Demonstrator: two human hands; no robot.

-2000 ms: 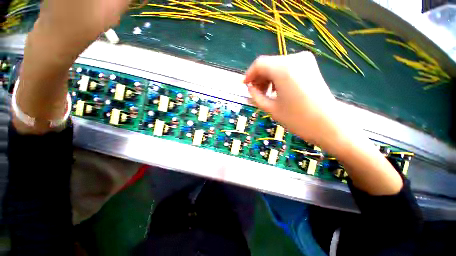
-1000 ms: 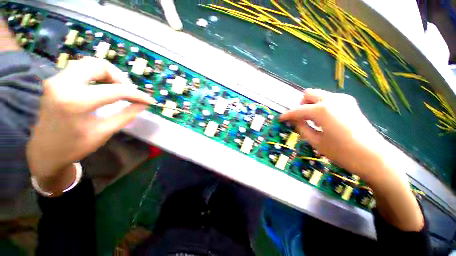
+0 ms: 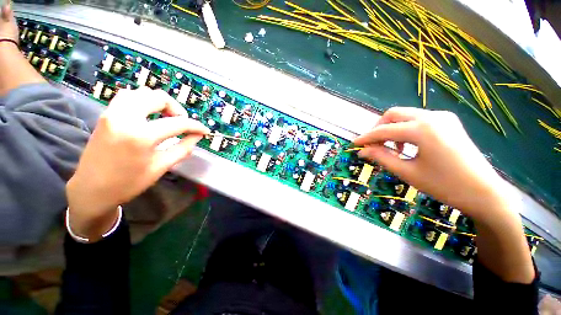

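A green circuit board panel (image 3: 263, 143) with two rows of small boards lies on the conveyor. Yellow wires lie across its right half. My left hand (image 3: 136, 147) is over the panel's near edge, thumb and index fingertips pinched on a yellow wire (image 3: 220, 136) that reaches over a small board. My right hand (image 3: 433, 154) is over the panel's far side, right of the middle, fingertips pinched on a short yellow wire end (image 3: 354, 149). Whether either wire sits in a hole cannot be told.
Loose yellow wires (image 3: 424, 52) are piled on the green bench behind the rail (image 3: 295, 89). A white tube (image 3: 213, 24) and white scraps (image 3: 249, 37) lie left of them. Another person's grey sleeve (image 3: 37, 166) and hand are at the left, beside another panel (image 3: 43, 46).
Since two seconds ago my left hand has come down from the upper left to the panel. Both hands now pinch wires over the boards. The view has shifted, showing the neighbour's arm.
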